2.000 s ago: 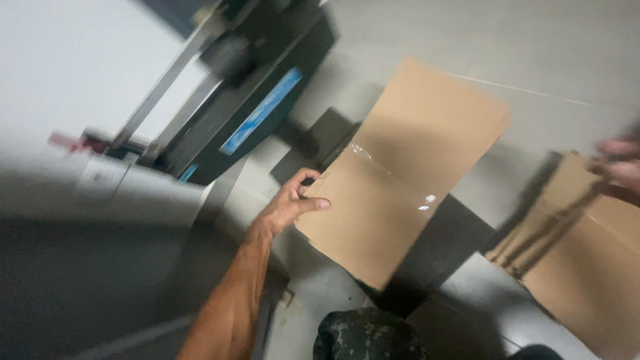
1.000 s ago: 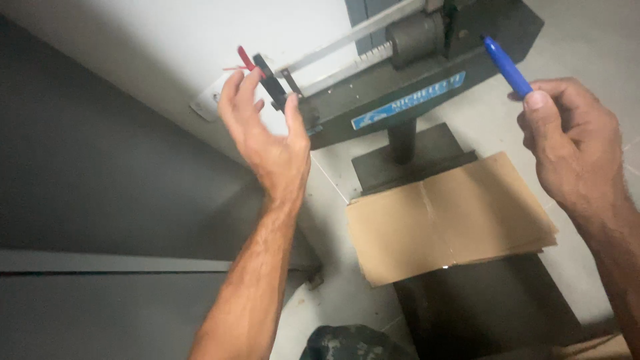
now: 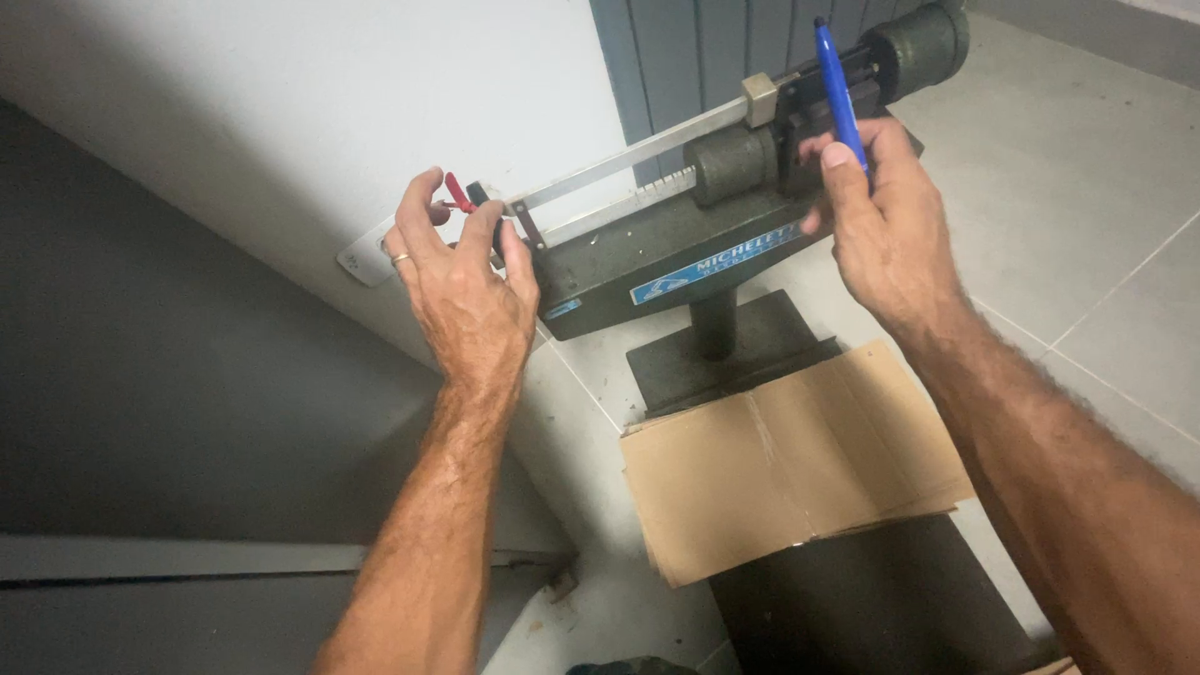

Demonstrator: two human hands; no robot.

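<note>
My left hand (image 3: 469, 272) is at the left end of the beam of a dark platform scale (image 3: 600, 291), its fingers around a black end piece with a red tag (image 3: 458, 192) beside it. Whether the fingers grip that piece cannot be told. In my right hand (image 3: 886, 216) is a blue marker pen (image 3: 840, 98), pointing up in front of the beam's right part. A cylindrical poise (image 3: 736, 164) sits on the graduated lower bar. Flattened cardboard (image 3: 787, 469) lies stacked on the scale's dark platform (image 3: 872, 600).
A dark grey panel (image 3: 187, 375) fills the left side. Behind the beam stand a white wall (image 3: 328, 94) and a grey ribbed panel (image 3: 694, 56). The tiled floor (image 3: 1078, 234) extends at right. A bit of cardboard (image 3: 1059, 667) shows at the bottom right edge.
Two seconds ago my left hand held the cardboard stack; it now lies on the platform. Since one second ago my left hand has come to the beam's end. The view has turned toward the scale.
</note>
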